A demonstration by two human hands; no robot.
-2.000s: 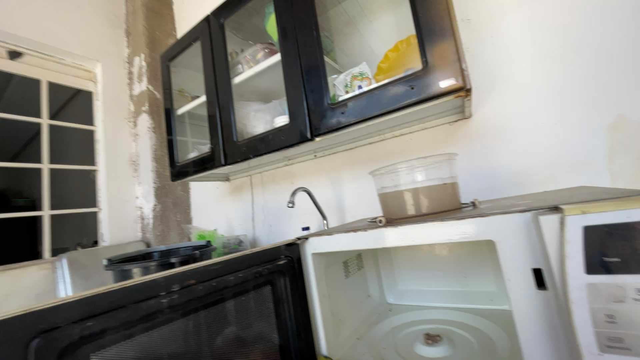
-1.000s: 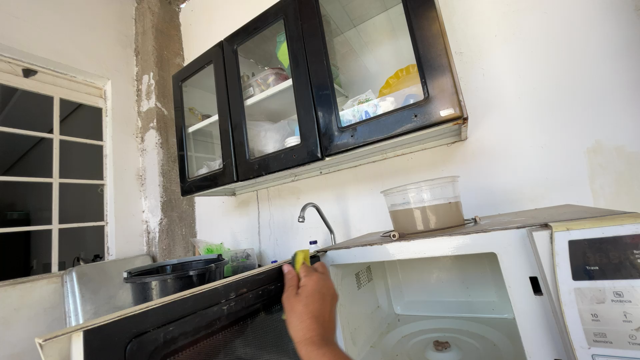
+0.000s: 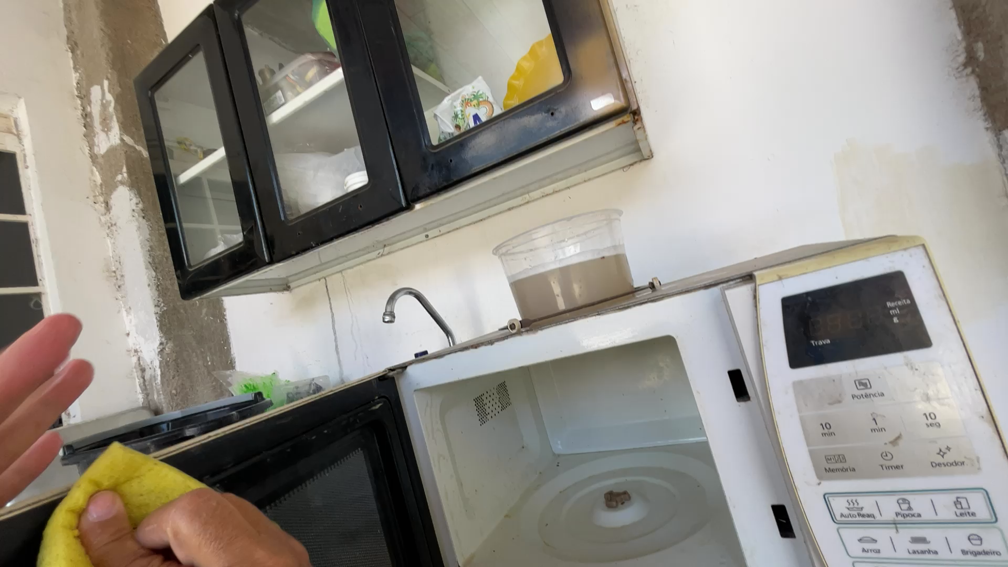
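Observation:
My right hand (image 3: 185, 528) pinches a yellow sponge or cloth (image 3: 110, 488) between thumb and fingers, at the lower left, in front of the open microwave door (image 3: 331, 480). At the left edge my left hand (image 3: 35, 402) shows only its spread fingers, holding nothing. The microwave oven (image 3: 709, 331) stands with its cavity exposed, and a small brown piece (image 3: 617, 498) lies at the middle of the cavity floor. On top of the microwave sits a clear plastic tub (image 3: 567, 276) of cloudy brownish liquid.
Black wall cabinets (image 3: 386, 102) with glass doors hang above. A curved metal faucet (image 3: 417, 303) rises behind the microwave. Behind the open door are a black tub (image 3: 173, 425) and a plastic bag with something green (image 3: 264, 386). The control panel (image 3: 886, 409) is at the right.
A second ago my right hand held the yellow thing at the door's top edge near the hinge; now it is farther left along the door. My left hand has come into view.

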